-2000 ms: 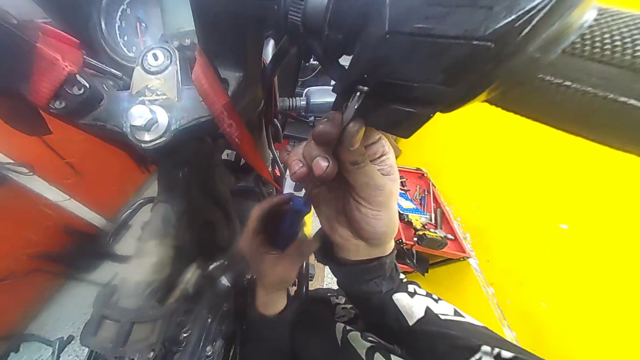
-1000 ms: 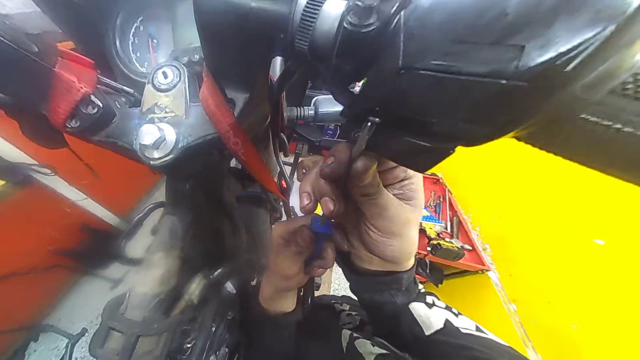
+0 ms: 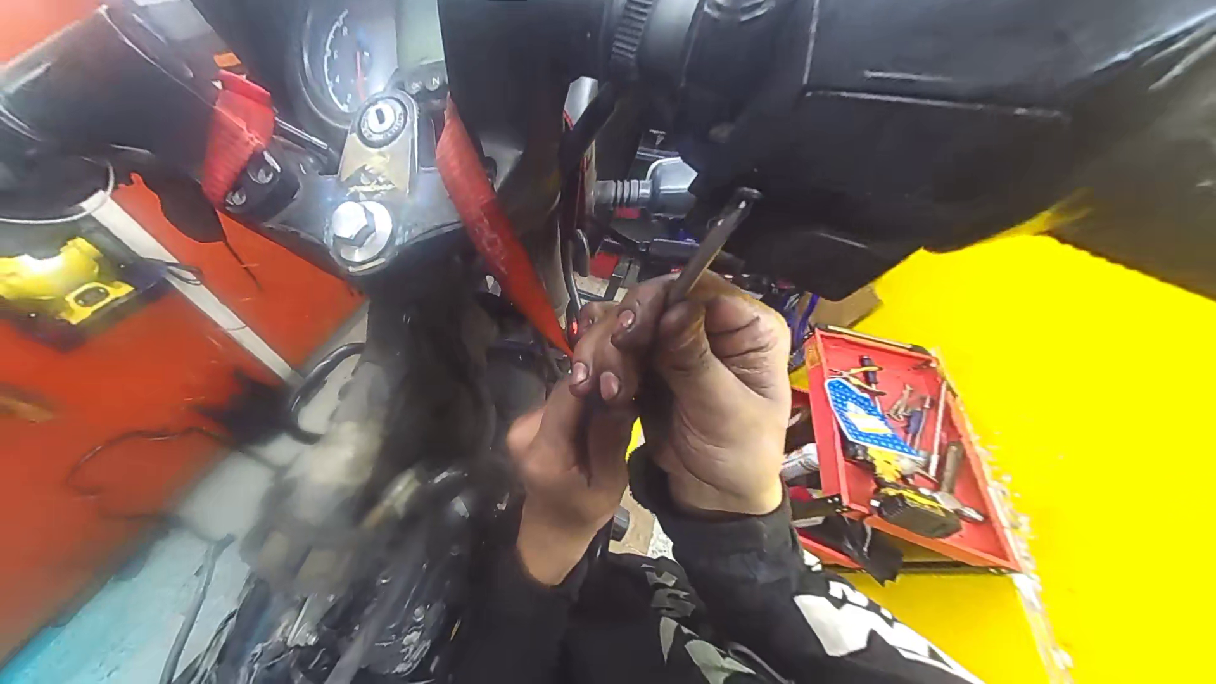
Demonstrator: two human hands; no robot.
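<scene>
My right hand (image 3: 722, 399) grips a slim dark metal tool (image 3: 711, 245) between thumb and fingers; its tip points up, just below the black plastic part by the handlebar. What kind of tool it is cannot be told. Against it on the left is my left hand (image 3: 570, 456), fingertips drawn together beside the right fingers; whether it holds anything is hidden. A red strap (image 3: 499, 242) runs down to the fingertips. Left of the strap are the motorcycle's ignition lock (image 3: 382, 119) and the large bolt (image 3: 359, 228) on the top clamp.
A red tool tray (image 3: 969, 456) with a hammer, a yellow-and-black power tool and several hand tools stands at the right. The gauge (image 3: 337, 62) is at the upper left, and another red strap (image 3: 237, 133) is near it. Blurred cables and frame parts fill the lower left.
The blue object seen at my left hand in the earlier frames no longer shows. My left hand has moved up against the right, which keeps hold of the metal tool.
</scene>
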